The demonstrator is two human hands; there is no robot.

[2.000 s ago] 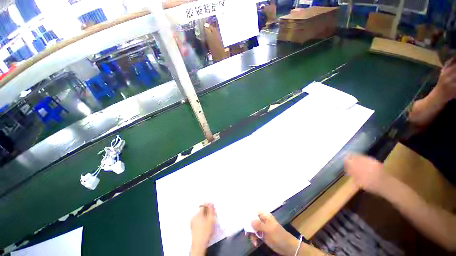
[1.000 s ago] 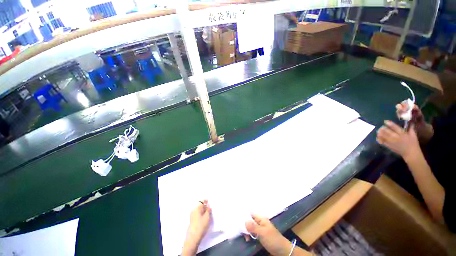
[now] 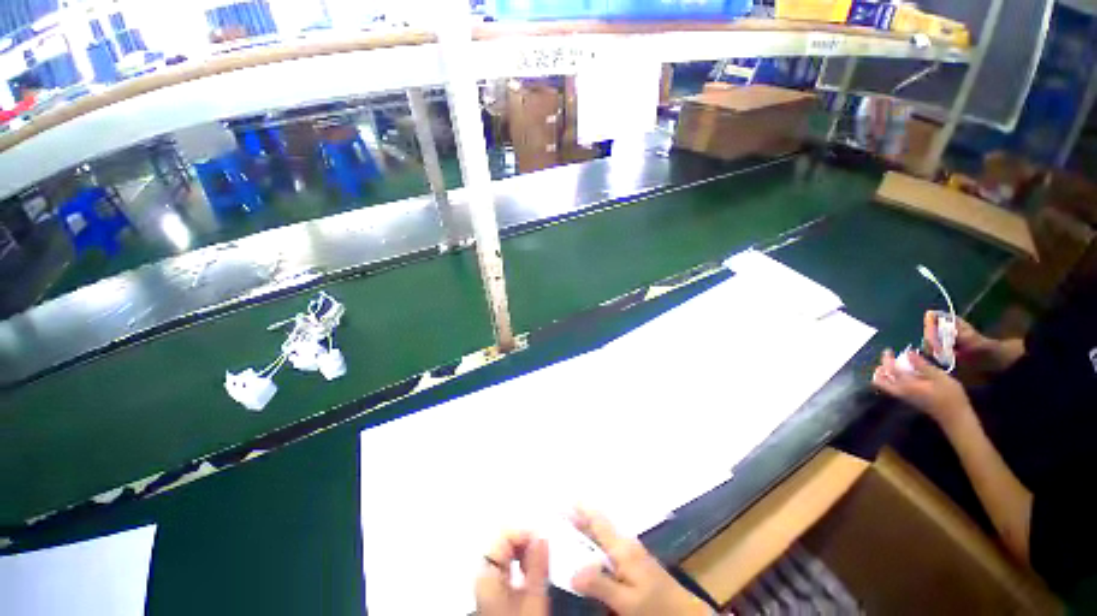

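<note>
My left hand (image 3: 515, 573) and my right hand (image 3: 626, 570) are close together over the white work sheets (image 3: 565, 421) at the bottom centre. A small white item (image 3: 568, 551) lies between them, its near end at my right fingers. It blends into the bright sheet, so its shape is hard to tell. My left fingers are bent, with a small dark mark at the fingertips; what they hold is unclear. White chargers with tangled cords (image 3: 301, 351) lie on the green belt at the left.
A co-worker in black at the right holds a white corded charger (image 3: 944, 343). An open carton (image 3: 950, 542) with bagged units (image 3: 794, 590) stands at the lower right. A post (image 3: 484, 241) rises behind the sheets. Cardboard (image 3: 956, 214) lies at the far end.
My hands have come closer together, with a white item now visible between them. The co-worker's hands have moved lower and together on the charger. The camera view has shifted, showing more of the shelf.
</note>
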